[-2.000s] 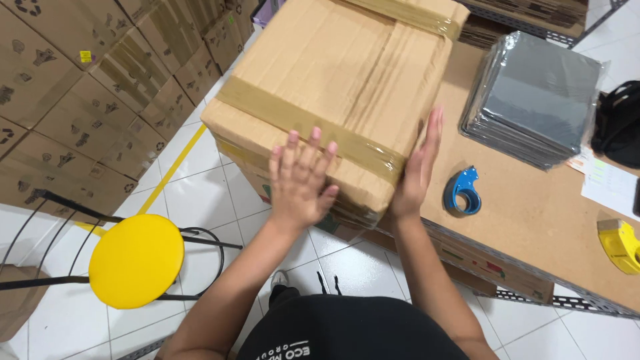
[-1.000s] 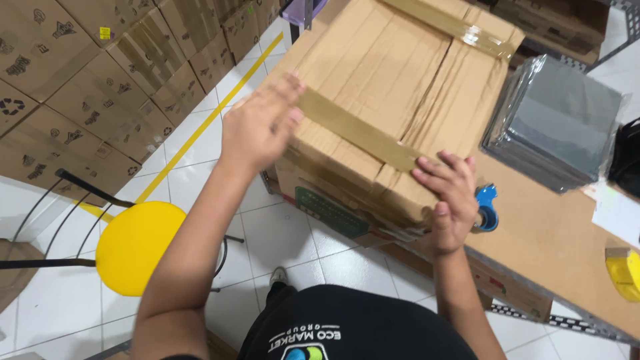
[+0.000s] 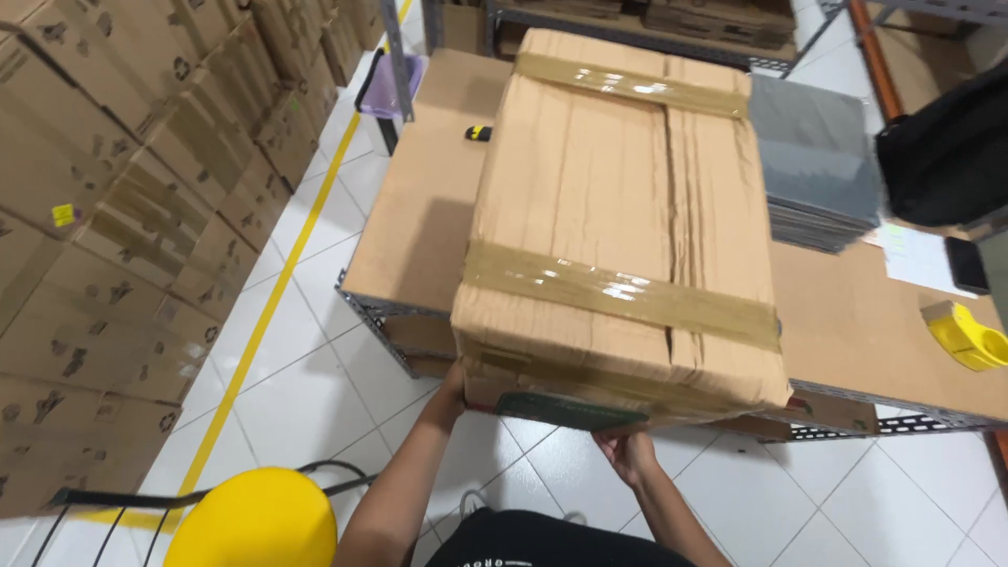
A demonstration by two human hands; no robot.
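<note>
A large cardboard box [image 3: 598, 197], closed with bands of brown packing tape, rests at least partly on the worktable, its near end towards me. My left hand [image 3: 453, 394] is at the box's lower near left corner, its fingers hidden behind the side. Under the near bottom edge, my right hand [image 3: 628, 453] holds the box with its fingertips. Both hands seem to support it from below.
Stacked cartons [image 3: 142, 213] stand along the left. A yellow stool [image 3: 253, 520] is at lower left. On the worktable [image 3: 843, 315] are wrapped grey sheets [image 3: 819, 157], a yellow tape dispenser [image 3: 969, 339], a phone [image 3: 966, 265] and a black-and-yellow tool [image 3: 478, 133]. A black bag [image 3: 945, 150] lies right.
Both hands have gone from the box's top to its lower near edge and corner. The box has shifted relative to the table, and the blue tape dispenser is now almost wholly hidden.
</note>
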